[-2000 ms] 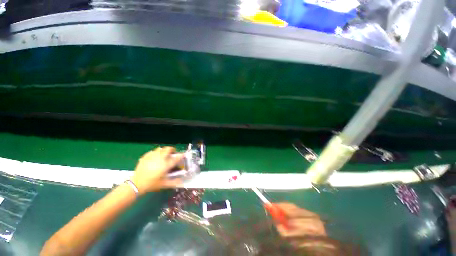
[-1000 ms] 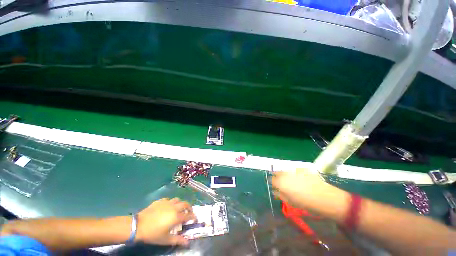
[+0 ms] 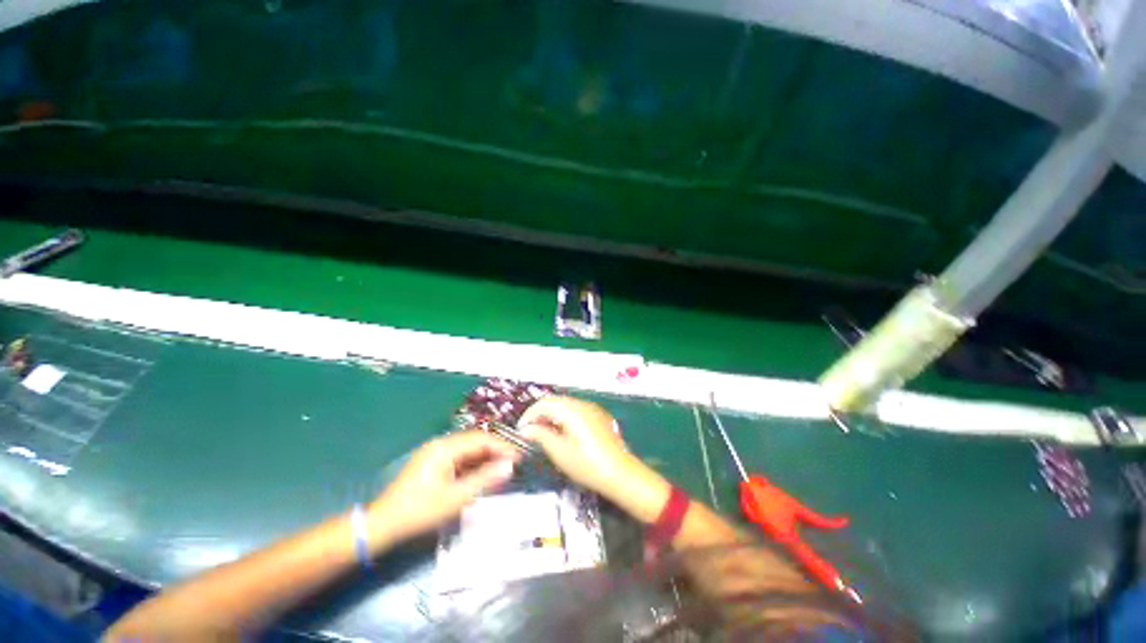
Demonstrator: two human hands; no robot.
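Observation:
An open phone assembly (image 3: 522, 534) with a silver-white frame lies on the dark green bench mat. My left hand (image 3: 440, 484) is just above its far left edge, fingertips bent together. My right hand (image 3: 581, 440) is beside it, at the near edge of the pile of small dark red and silver components (image 3: 496, 399), which it partly covers. A thin pale thing (image 3: 509, 435) shows between the two hands; I cannot tell what it is or which hand holds it. The small framed piece is not visible. The red air blow gun (image 3: 785, 518) lies to the right.
Another phone assembly (image 3: 579, 312) is on the green belt beyond the white strip (image 3: 302, 337). A slanted post with yellowish tape (image 3: 895, 352) stands at right. A second component pile (image 3: 1064, 477) is far right, a clear plastic tray or bag (image 3: 82, 389) far left.
The air gun was in my right hand, then let go onto the mat. My left hand left the belt edge, rested on the phone assembly, then moved up. Both hands now meet near the pile.

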